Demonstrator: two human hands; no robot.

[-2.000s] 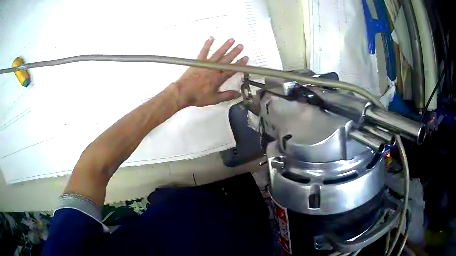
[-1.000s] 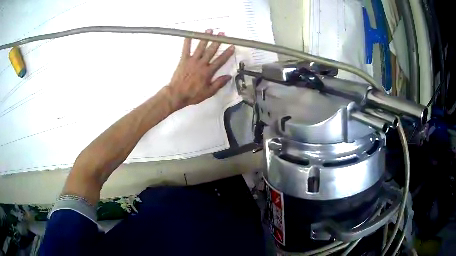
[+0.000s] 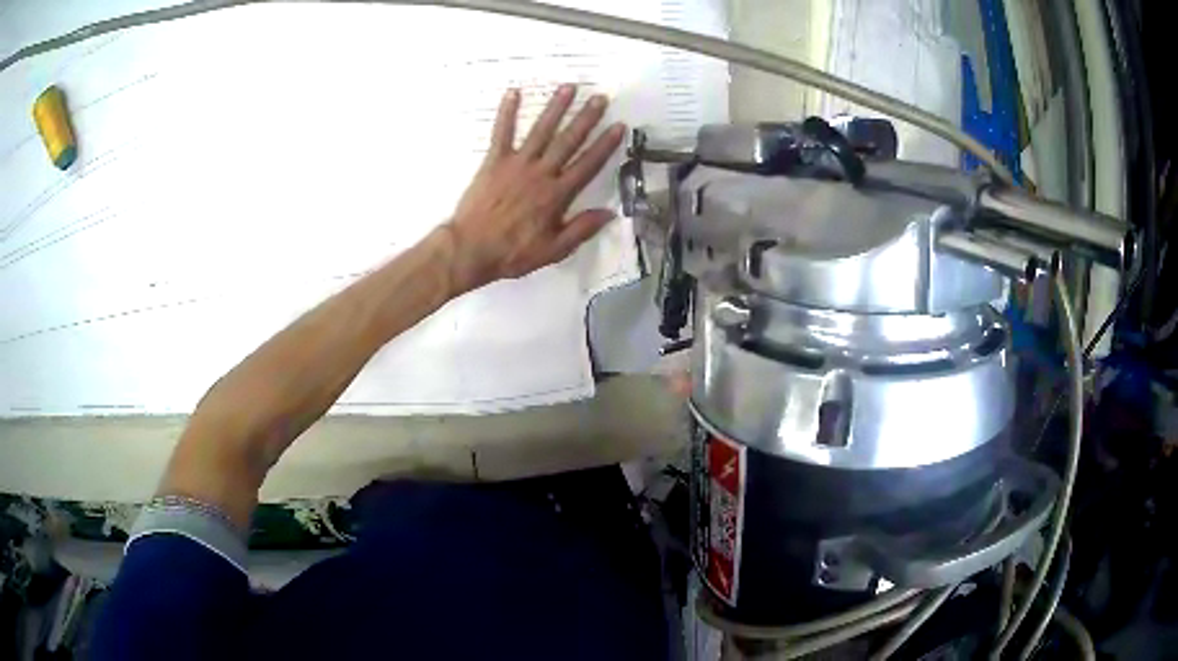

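Note:
My left hand (image 3: 532, 207) lies flat, fingers spread, on the white paper marker (image 3: 336, 168), holding nothing. Its fingertips are just left of the knife guard (image 3: 636, 194) of the cloth cutting machine (image 3: 853, 375). The machine stands at the right, at the lay's near right corner, with its silver and black motor body towards me. A notch shows in the paper's edge beside the machine. My right hand is not clearly in view; a small skin-coloured blur shows at the machine's left side, too unclear to tell.
The power cable (image 3: 607, 23) arches over the top of the view and loops below the motor. A small yellow item with a dark end (image 3: 54, 127) lies on the paper at the left. A blue piece (image 3: 992, 110) is at the upper right. The cream table edge (image 3: 388, 452) runs in front of me.
The machine's head and cable sit higher in the view. The dark base plate at the corner has gone mostly out of sight. My left hand stays flat beside the guard.

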